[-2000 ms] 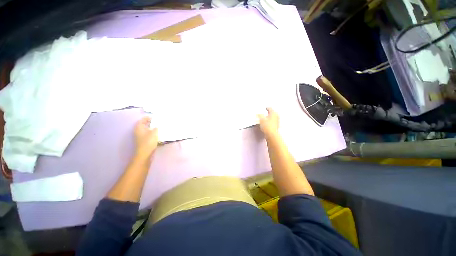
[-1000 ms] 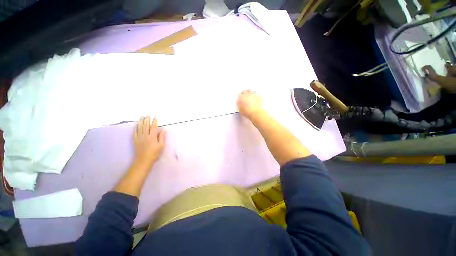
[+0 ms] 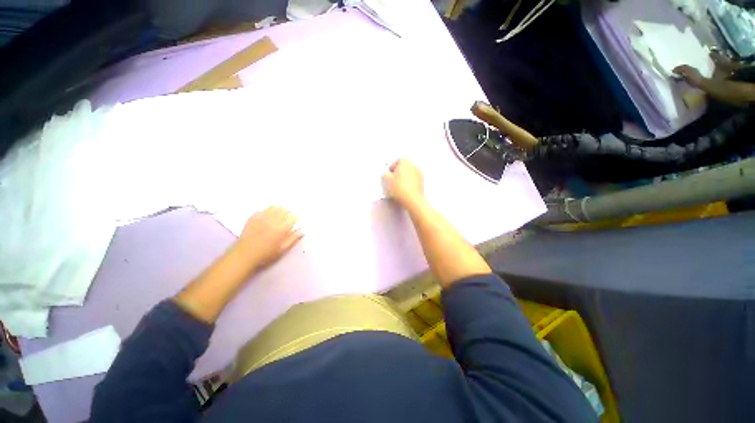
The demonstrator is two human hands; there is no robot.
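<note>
A white cloth panel [image 3: 207, 153] lies over the middle of the pale lilac table [image 3: 165, 258], overexposed so its far and right edges are lost in glare. My left hand [image 3: 271, 235] rests palm down at the panel's near edge, fingers slightly bent. My right hand [image 3: 403, 181] is at the near edge further right, fingers curled down; whether it pinches the cloth cannot be told. A crumpled white pile [image 3: 51, 223] adjoins the panel at the left. A narrow white piece [image 3: 71, 355] lies at the table's near left corner.
A dark iron [image 3: 474, 149] with a brown handle stands at the table's right, its wrapped hose [image 3: 629, 150] running right. Tan strips [image 3: 236, 64] and white cloth [image 3: 372, 11] lie at the far edge. A yellow crate [image 3: 582, 351] is below. Another person's hands [image 3: 704, 81] work at a far table.
The view has shifted, moving the table and iron left in the picture. My left hand has moved right along the near edge, closer to my right hand, and now lies angled.
</note>
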